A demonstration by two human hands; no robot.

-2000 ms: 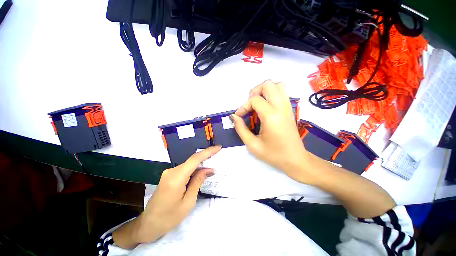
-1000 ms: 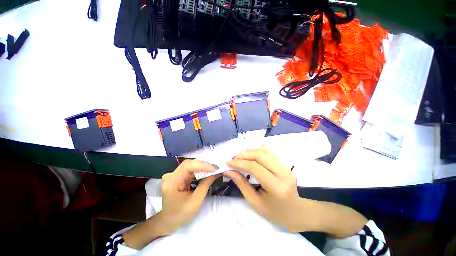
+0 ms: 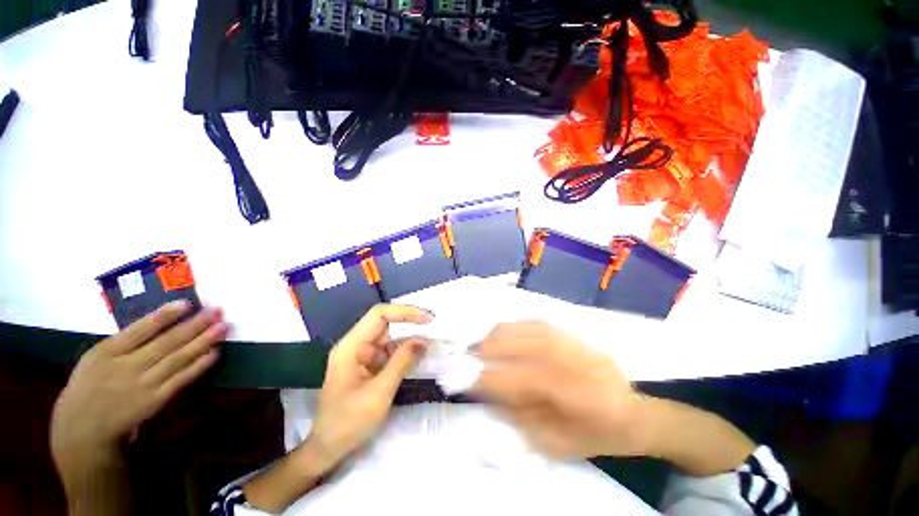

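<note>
My left hand (image 3: 368,378) pinches the white label sheet (image 3: 458,307) between thumb and fingers at the table's front edge. My right hand (image 3: 554,388) is blurred, at the sheet's right side; whether its fingers grip it is unclear. Behind the sheet stand several dark grey controller units with orange clips. The leftmost unit (image 3: 338,299) and the one beside it (image 3: 411,264) carry white labels. The middle unit (image 3: 486,242) and the two on the right, one of them the far right unit (image 3: 648,279), show no label.
Another person's hand (image 3: 151,368) is at a labelled unit (image 3: 141,289) on the left. A black unit stack (image 3: 227,76) with draped cables is at the back. An orange clip pile (image 3: 695,111) lies right of it, a coiled cable (image 3: 610,169) before it and spare label sheets (image 3: 806,131) beyond.
Another person's hand has come in at the left unit. The label sheet, lately bent between both my hands, has shifted, and my right hand has moved slightly right. The view has shifted a little.
</note>
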